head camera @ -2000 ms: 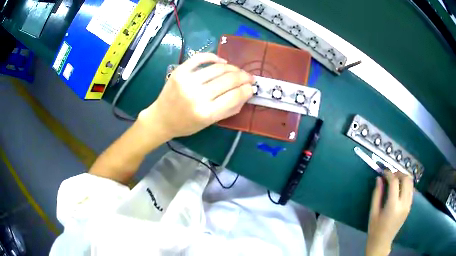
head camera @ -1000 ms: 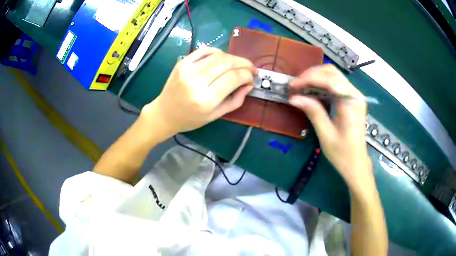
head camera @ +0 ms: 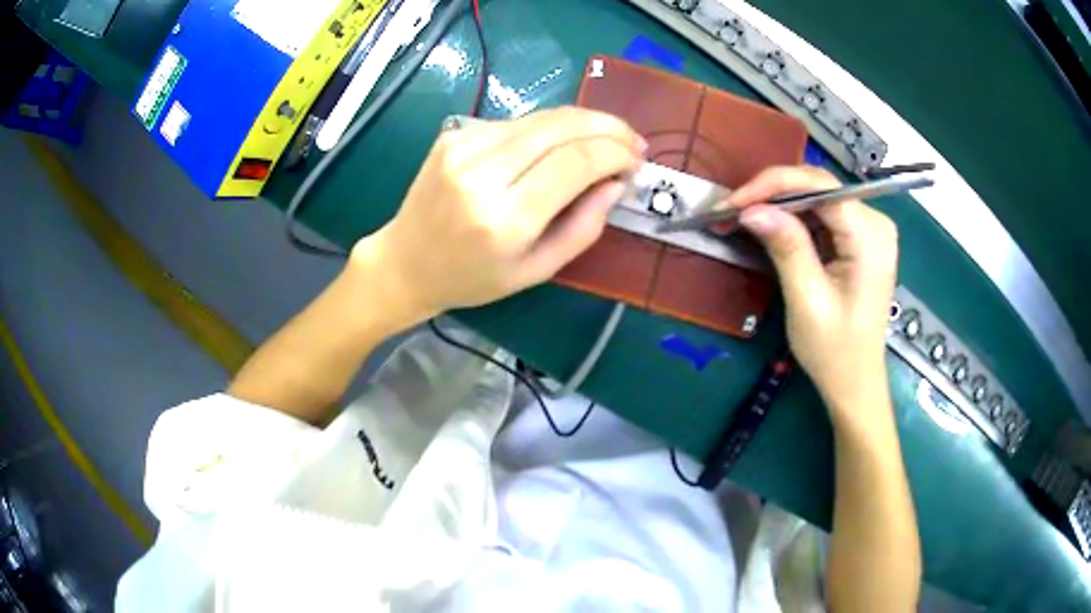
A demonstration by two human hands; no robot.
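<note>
A grey multi-cavity bar lies across the reddish-brown square plate, with one round opening visible between my hands. My left hand holds the bar's left part, which it hides. My right hand holds slim silver tweezers like a pen, their tips on the bar just beside the visible opening. My right fingers hide most of the bar's right part.
A black corded pen tool lies below my right hand. Another bar lies at the right, and one more beside the white strip. The blue box with yellow panel stands upper left. Blue tape is below the plate.
My right hand has come from the bench at the right to the bar on the plate, bringing the tweezers. My left hand stays on the bar. The whole view has shifted slightly.
</note>
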